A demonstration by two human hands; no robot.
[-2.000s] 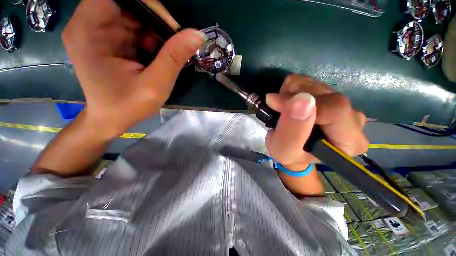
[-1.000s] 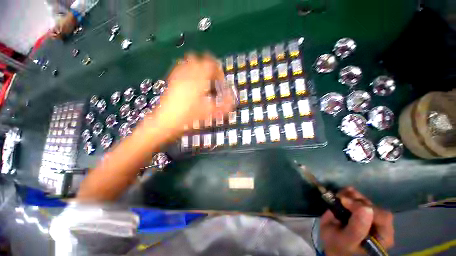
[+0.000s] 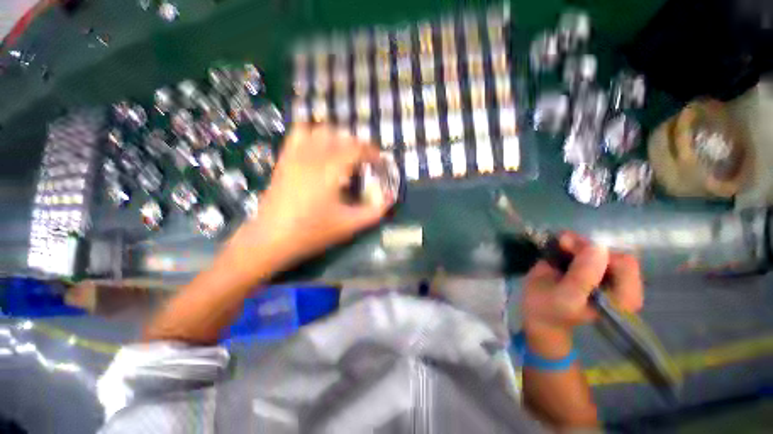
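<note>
The picture is blurred. My left hand [image 3: 318, 186] holds a shiny silver disc [image 3: 379, 180] by its edge, above the near edge of the battery tray. Whether a tool is also in this hand is hidden. My right hand [image 3: 576, 284] grips the black and yellow soldering iron [image 3: 631, 337], its thin tip pointing up and left, apart from the disc. A small cream pad [image 3: 403, 236] lies on the green mat just below the disc. The tray [image 3: 527, 161] holds rows of small white batteries with amber ends.
Many silver discs [image 3: 209, 161] lie left of the tray, and several more [image 3: 591, 182] lie right of it. A second tray [image 3: 52, 197] is at far left. A round tan holder [image 3: 678, 153] with silvery contents stands at right. Blue bins [image 3: 275, 312] are below the bench edge.
The view has shifted. My left hand has moved from over the battery tray to its near edge, close to the pad, and a disc now shows in its fingers. My right hand still holds the iron.
</note>
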